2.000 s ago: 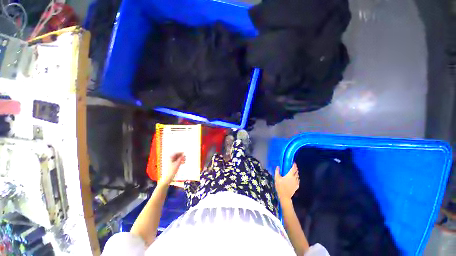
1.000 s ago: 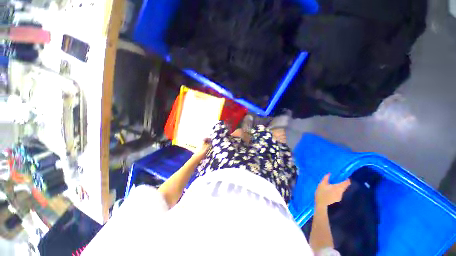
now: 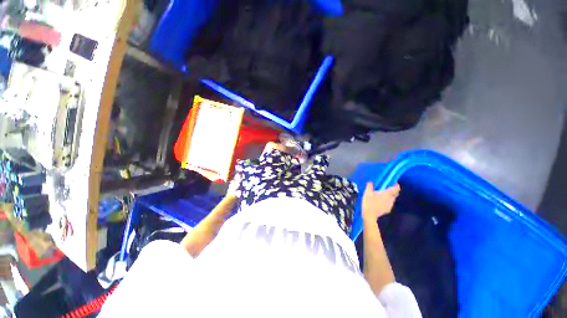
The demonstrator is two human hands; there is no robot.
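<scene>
My right hand grips the near left rim of a large blue bin at the lower right, thumb and fingers over the edge. Dark cloth lies inside that bin. My left hand is small and partly hidden beside my patterned trousers; its fingers cannot be made out. A second blue bin at the top holds a heap of black garment pieces. More black pieces hang over or lie beside its right side.
A red stool with a yellow-edged white board stands left of my legs. A wood-edged machine table runs down the left, with a phone and the sewing machine on it. A blue frame stands below. Grey floor shows at right.
My left hand has moved off the white board to beside my trousers. My right hand stays on the bin rim, and that bin has turned and tilted. The view has shifted too.
</scene>
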